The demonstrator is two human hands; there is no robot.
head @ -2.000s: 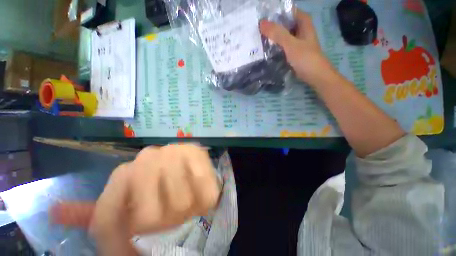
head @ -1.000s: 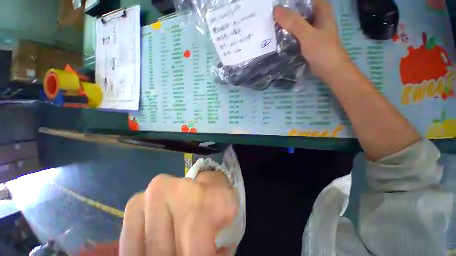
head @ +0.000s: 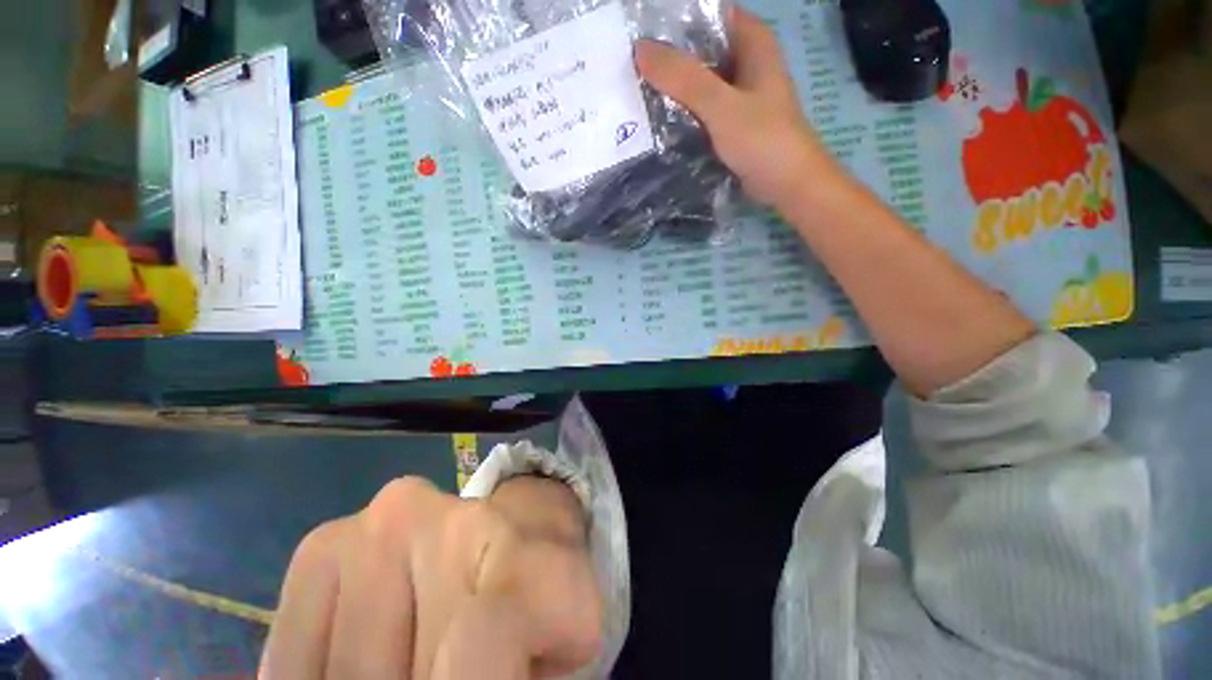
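A clear plastic parts bag point(head: 618, 199) with dark contents lies on the printed desk mat point(head: 439, 286) at the top centre. It bears a white label point(head: 558, 106) with handwritten lines. My right hand point(head: 744, 113) grips the bag's right side, thumb on top near the label; its other fingers are partly hidden. My left hand point(head: 445, 585) is raised close to the camera at the bottom, back of the hand towards me, fingers bent down and cut off by the lower edge. Whether it holds anything is hidden.
A black mouse point(head: 897, 47) lies on the mat right of the bag. A clipboard with a form point(head: 239, 199) and a yellow and blue tape dispenser point(head: 113, 283) are at the left. A brown carton point(head: 1176, 100) stands at the far right. Yellow lines mark the floor below the bench edge.
My left hand has turned from a blurred fist across the lower left to knuckles up, lower in the picture. My right hand keeps its grip on the bag. The view has shifted slightly.
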